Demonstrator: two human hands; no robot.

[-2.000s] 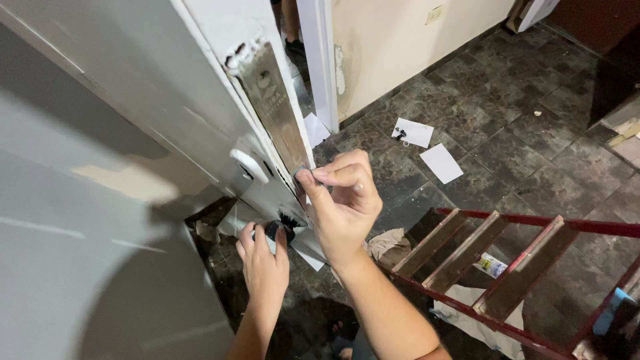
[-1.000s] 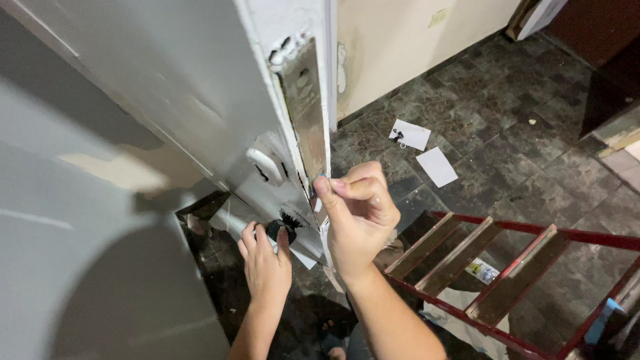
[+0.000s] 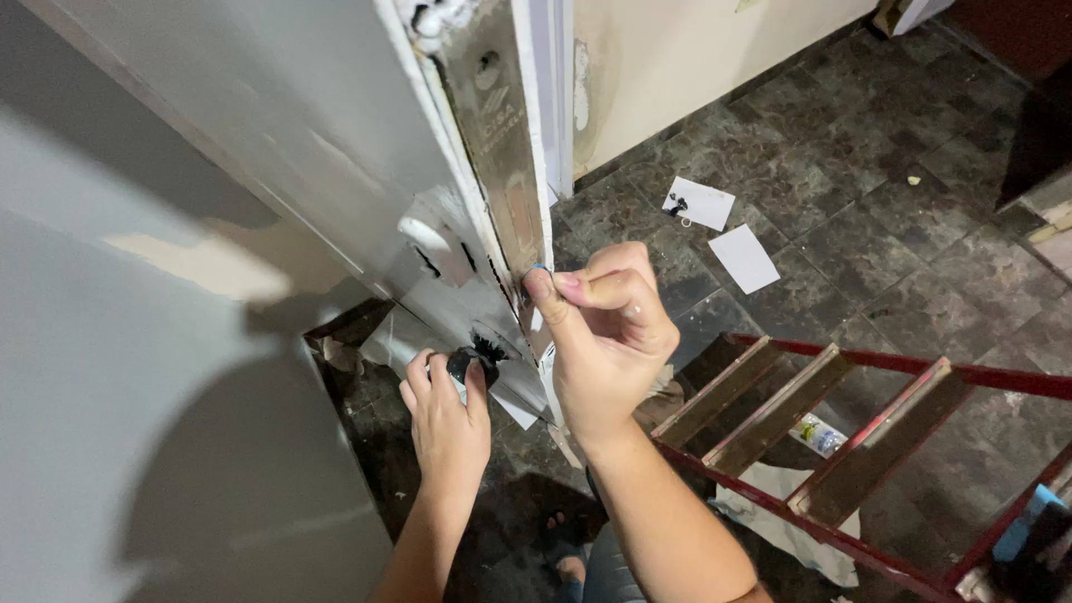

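Note:
The edge of a grey-white door stands in front of me, with a metal lock faceplate (image 3: 494,126) set in it. My right hand (image 3: 607,335) is at the faceplate's lower part, thumb and index finger pinched on a small object with a blue tip (image 3: 538,267), mostly hidden by the fingers. Lower left, my left hand (image 3: 448,402) curls around a black door knob (image 3: 471,367) on the door's face. Jagged black material surrounds the knob's base. Above it, a white oval fitting (image 3: 435,243) with dark slots sits on the door face.
A red ladder (image 3: 846,536) with brown steps stands at the lower right. White papers (image 3: 744,258) lie on the dark tiled floor, one bearing black bits. A bottle or tube (image 3: 818,435) and crumpled paper (image 3: 787,511) show beneath the ladder. A grey wall (image 3: 193,402) fills the left.
My right hand stays pinched at the door edge, and a blue tip now shows at its fingertips. My left hand remains at the black knob. The view has shifted slightly.

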